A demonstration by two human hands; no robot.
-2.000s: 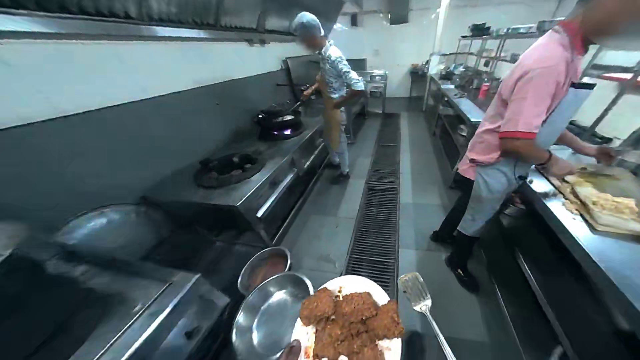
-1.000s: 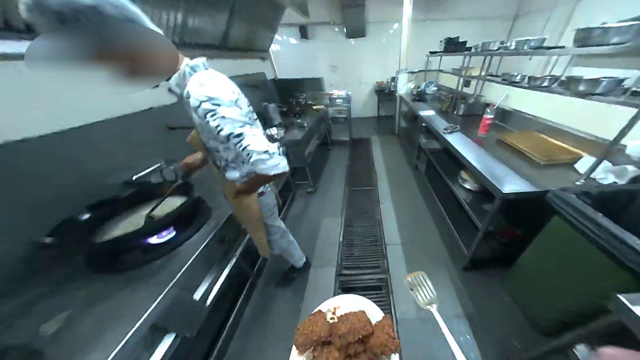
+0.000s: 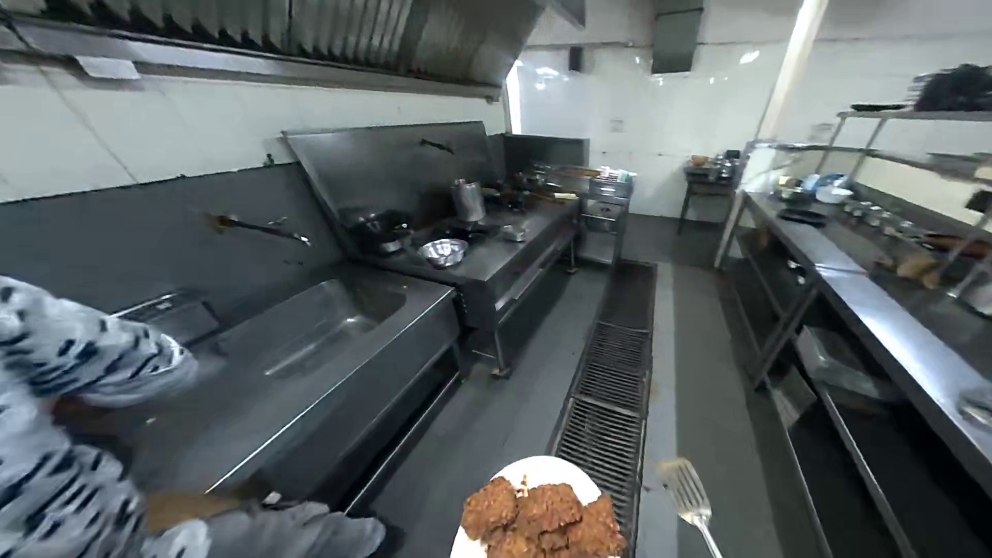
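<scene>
A white plate [image 3: 535, 469] heaped with several brown fried patties [image 3: 549, 508] is at the bottom centre of the head view. To its right, a slotted metal turner [image 3: 686, 490] points upward, its handle running out of the bottom edge. Neither of my hands shows; whatever grips the plate and the turner lies below the frame.
A person in a patterned shirt [image 3: 70, 349] is at the left edge, beside a steel sink [image 3: 333, 329]. Beyond stands a cooking range with a metal bowl [image 3: 443, 253]. A floor drain grate [image 3: 604, 403] runs ahead. A steel counter [image 3: 883, 302] lines the right.
The view has moved far forward along the aisle, past the wok burner. The two bowls seen beside the plate two seconds ago are out of view. Plate and turner stay low in view.
</scene>
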